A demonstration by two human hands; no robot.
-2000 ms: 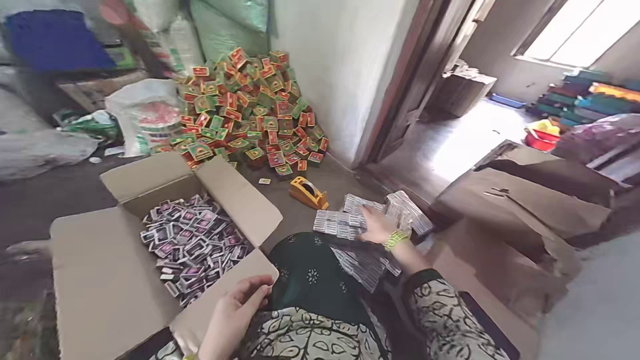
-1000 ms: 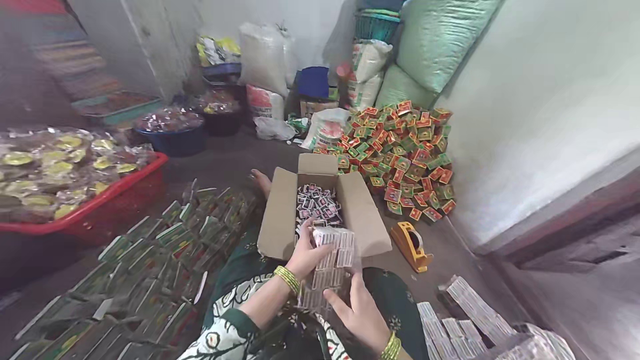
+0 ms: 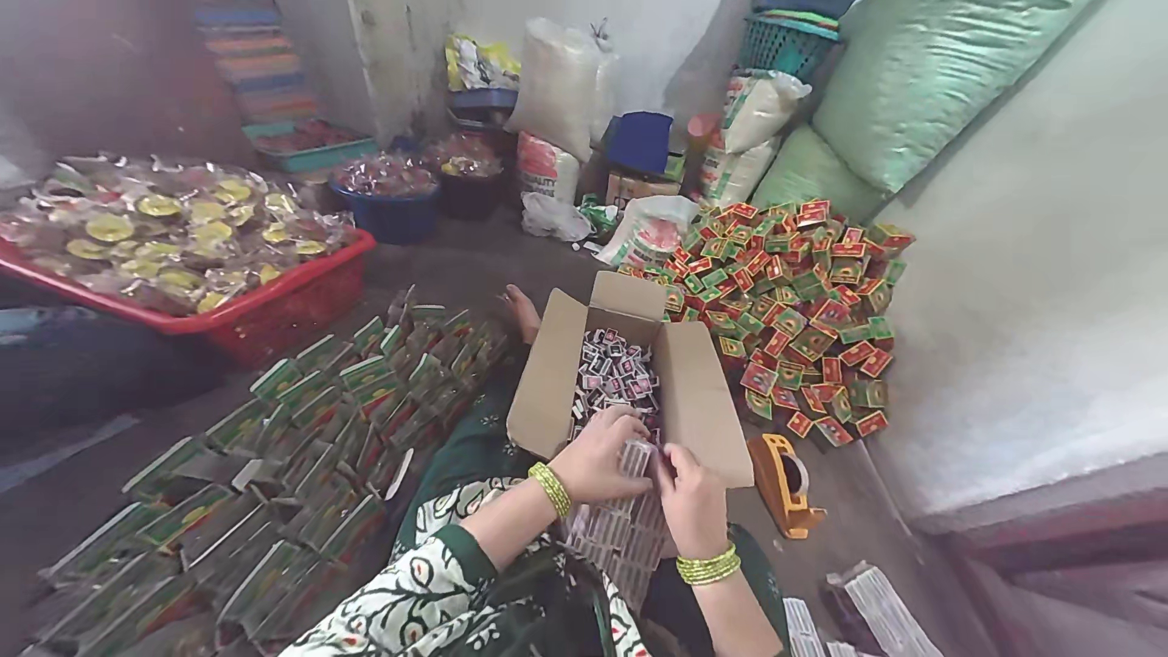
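Close to the near side of an open cardboard box (image 3: 703, 401), my left hand (image 3: 602, 459) and my right hand (image 3: 693, 502) meet over a clear-wrapped block of small boxes (image 3: 620, 538) lying in my lap. My left hand's fingers grip the upper end of the block. The thumb and fingers of my right hand pinch at its right edge; what exactly they hold is too small to tell. Many small dark and white boxes with pink marks (image 3: 616, 370) lie loose inside the cardboard box.
An orange tape dispenser (image 3: 783, 484) sits right of the cardboard box, with wrapped packs (image 3: 885, 607) nearer me. Behind it rises a heap of red and green small boxes (image 3: 803, 319). Rows of green-topped packets (image 3: 301, 456) and a red tub (image 3: 274, 315) are at left; sacks (image 3: 557, 91) stand behind.
The view has swung left since the oldest frame. My right hand has left the wrapped packs on the floor and come to the block in my lap, where both hands now work close together.
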